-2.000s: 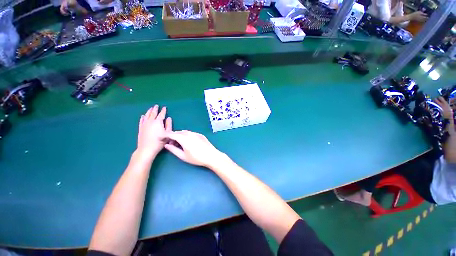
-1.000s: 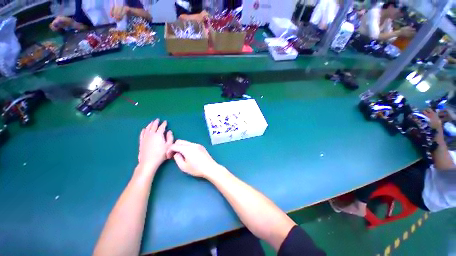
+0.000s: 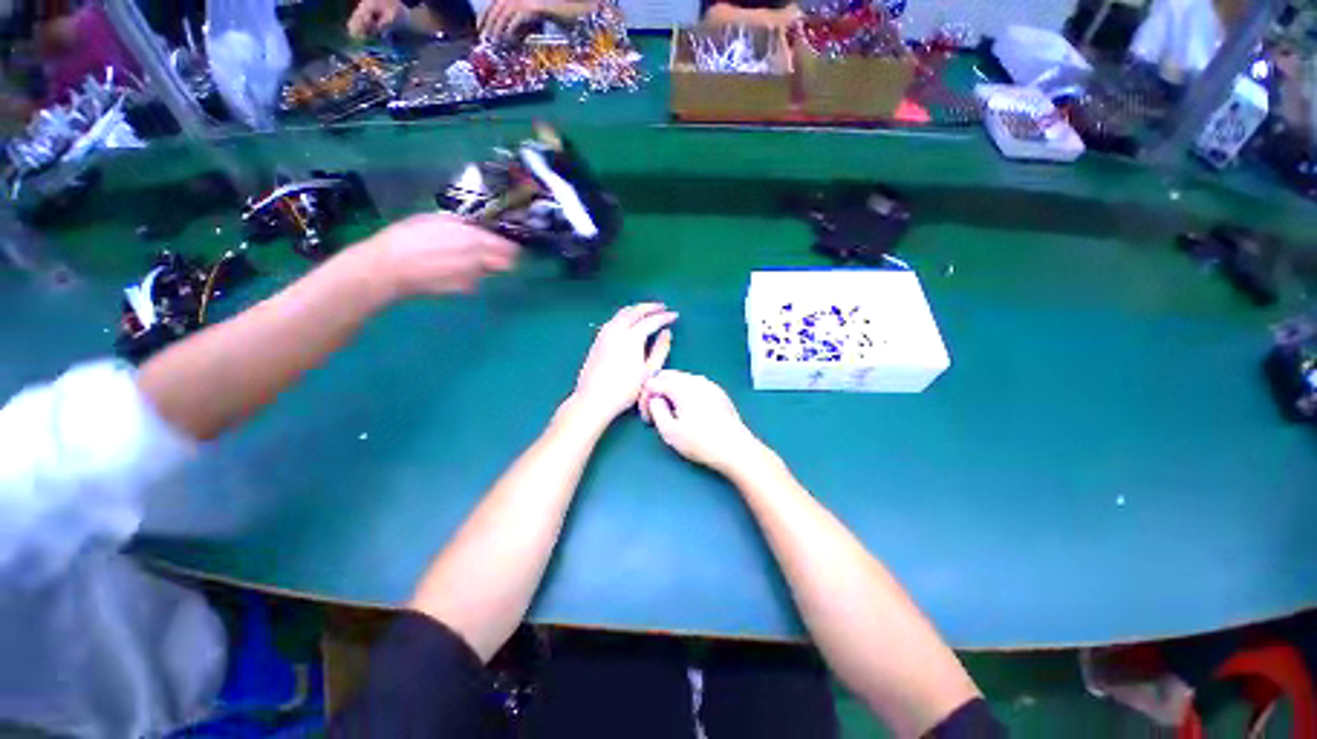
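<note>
My left hand (image 3: 624, 357) rests on the green bench (image 3: 693, 563) with its fingers near together, and I see nothing held in it. My right hand (image 3: 698, 414) touches the left hand's side with curled fingers. Whether it pinches something tiny is hidden. The open white parts box (image 3: 852, 378), with tiny dark pieces inside, stands to the right of my hands. A half-assembled device (image 3: 542, 202) with a white ribbon cable lies beyond my hands, a little blurred, beside another person's hand (image 3: 441, 256).
More open devices (image 3: 181, 300) lie at the left. A black unit (image 3: 859, 224) lies behind the white box, another dark unit (image 3: 1228, 263) at the right. Cardboard boxes of wires (image 3: 732, 95) stand on the raised shelf. Another person's arm (image 3: 260, 335) reaches in from the left.
The view has turned left. Another person's arm has come in from the left, beside a device behind my hands. My hands remain together; the white box stays in place.
</note>
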